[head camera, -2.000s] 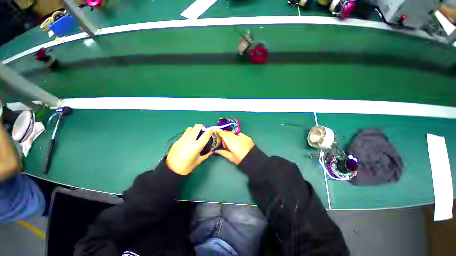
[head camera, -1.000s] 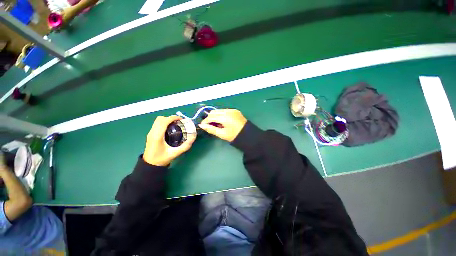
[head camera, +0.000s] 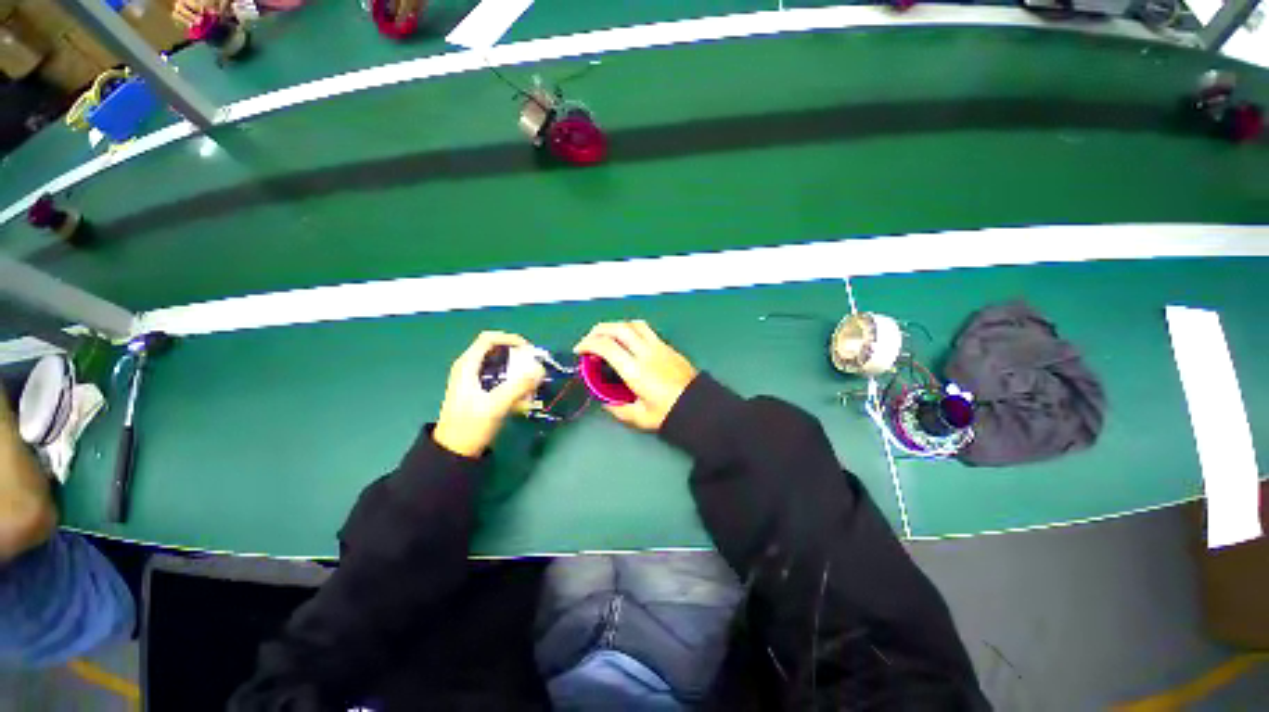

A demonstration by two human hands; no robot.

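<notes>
My left hand (head camera: 483,394) is closed around a pale ring-shaped heater (head camera: 525,378) with a black round part (head camera: 494,367) in it. My right hand (head camera: 640,373) holds a magenta flared duct (head camera: 605,380), its open rim turned towards the left hand. Lead wires (head camera: 558,394) run between the two pieces. Both hands are above the near green bench. The inner side of each piece is covered by my fingers.
At right on the bench lie a part-built unit (head camera: 930,422), a pale ring (head camera: 866,344), a grey cloth (head camera: 1027,384) and a white strip (head camera: 1215,424). A black-handled tool (head camera: 125,434) lies at left. Magenta units (head camera: 575,138) lie beyond the white edge strip (head camera: 529,288). A person's arm (head camera: 21,487) is at far left.
The magenta duct now shows in my right hand, apart from the ring in my left hand, with wires spanning the gap. The camera view has turned between frames.
</notes>
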